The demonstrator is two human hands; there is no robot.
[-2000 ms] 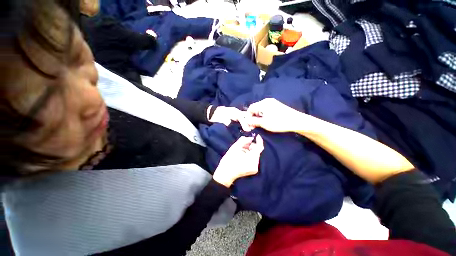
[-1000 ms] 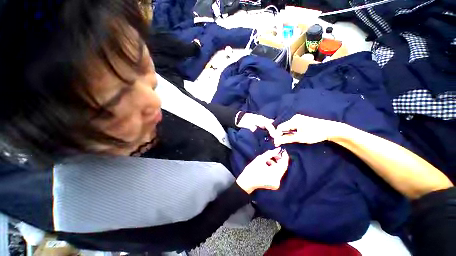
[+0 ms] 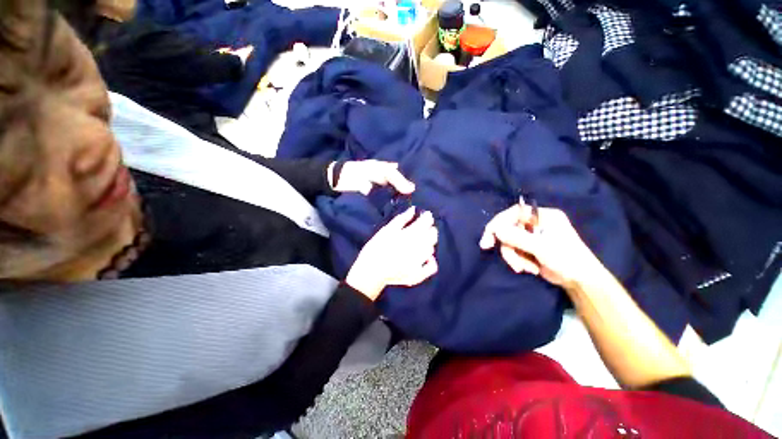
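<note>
A navy padded jacket lies bunched over the table edge in front of me. My right hand is over its right part, fingers curled, with a small thin dark object showing between them; what it is remains unclear. My left hand is not in view. At the jacket's left part, another person's two hands pinch the cloth: the upper hand and the lower hand. Any needle or thread there is too small to tell.
The other person leans in close at left, in a grey and black top. A cardboard box with bottles stands beyond the jacket. Dark garments with houndstooth trim lie at right. Another person's dark sleeve shows at upper left.
My right hand has moved off the other person's fingers, to the right and towards me. The other person's two hands have stayed at the cloth. The view has shifted.
</note>
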